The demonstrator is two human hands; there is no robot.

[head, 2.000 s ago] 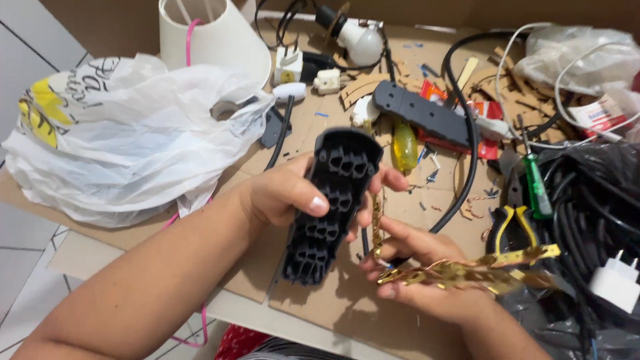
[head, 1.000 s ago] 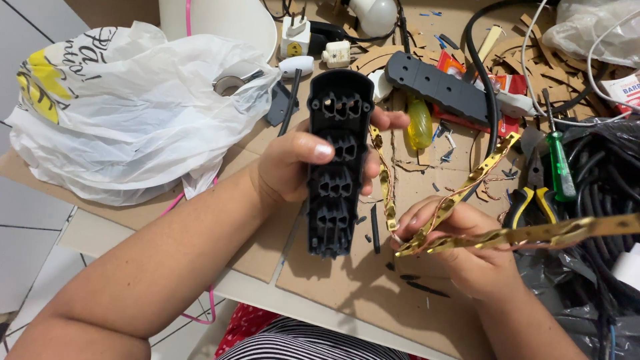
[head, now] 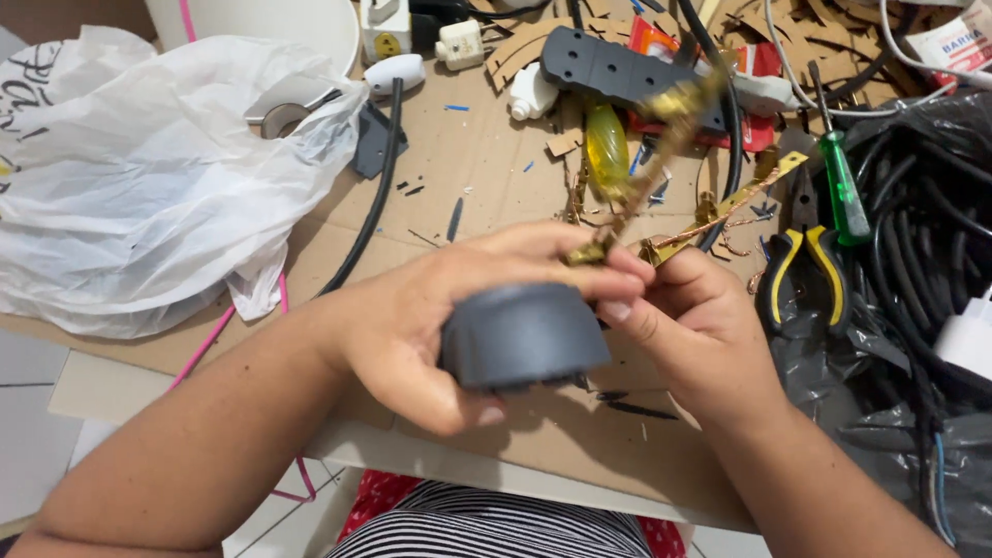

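Note:
My left hand [head: 434,310] grips a black plastic power strip housing [head: 527,333], turned so that one rounded end faces me; its inside is hidden. Brass contact strips [head: 732,203] with twisted copper wire are pinched in my right hand [head: 690,318], close beside the left fingertips. One blurred brass piece [head: 686,97] rises above the left fingers, which seem to touch its lower end. Behind the hands lies a dark grey perforated strip cover [head: 604,70], near a yellow translucent handle [head: 607,147].
A white plastic bag [head: 170,178] and a black cable [head: 380,186] lie left. On the right are yellow-black pliers [head: 806,271], a green screwdriver [head: 841,186] and coiled black cables [head: 899,232]. Cardboard scraps [head: 821,46], a white plug [head: 461,45] and a white lampshade [head: 256,39] stand behind.
The black housing, upright with its inner compartments showing before, is now tipped end-on towards me. My hands have come together, and the brass strips have moved up and left.

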